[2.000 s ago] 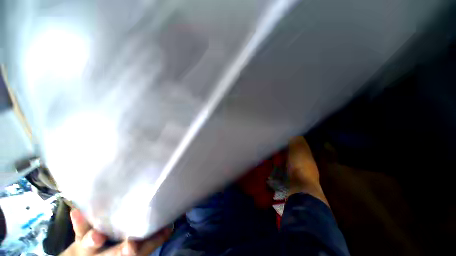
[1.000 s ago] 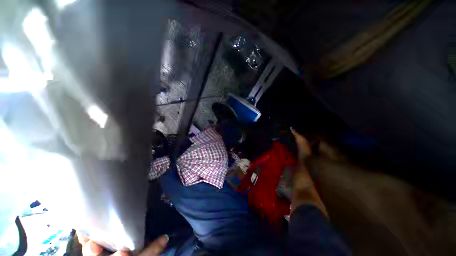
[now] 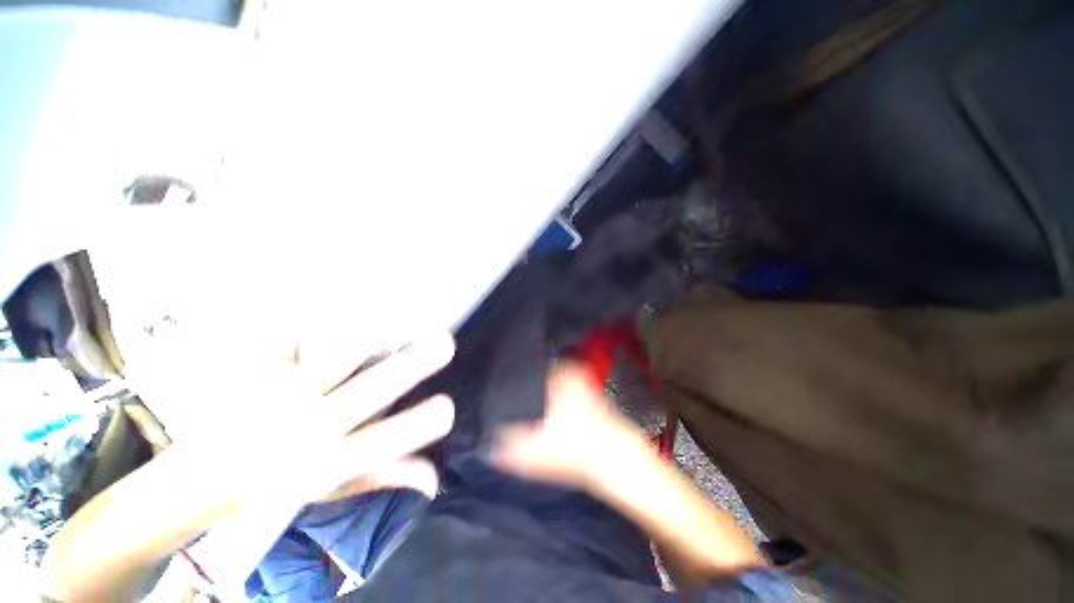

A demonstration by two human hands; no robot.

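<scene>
A large brown cloth with a dark fold [image 3: 872,412] hangs at the right. My left hand [image 3: 353,412] is overexposed, with its fingers apart over the right edge of a glaring white surface, probably the table [image 3: 389,153]; I see nothing in it. My right hand [image 3: 571,430] is blurred over the dark-clothed lap, between the white surface and the brown cloth, not touching the cloth. Its thumb stands apart and no held thing shows. Glare hides any detail on the white surface.
Red cloth [image 3: 610,353] lies behind my right hand. Light blue denim-like cloth [image 3: 336,548] is at the lap's left. A dark and tan bundle [image 3: 71,318] stands at the far left. Large dark cloth [image 3: 978,153] fills the upper right.
My left hand has come up from the bottom edge with its fingers spread. My right hand has moved left to the lap. The view has brightened, and more brown cloth shows at the right.
</scene>
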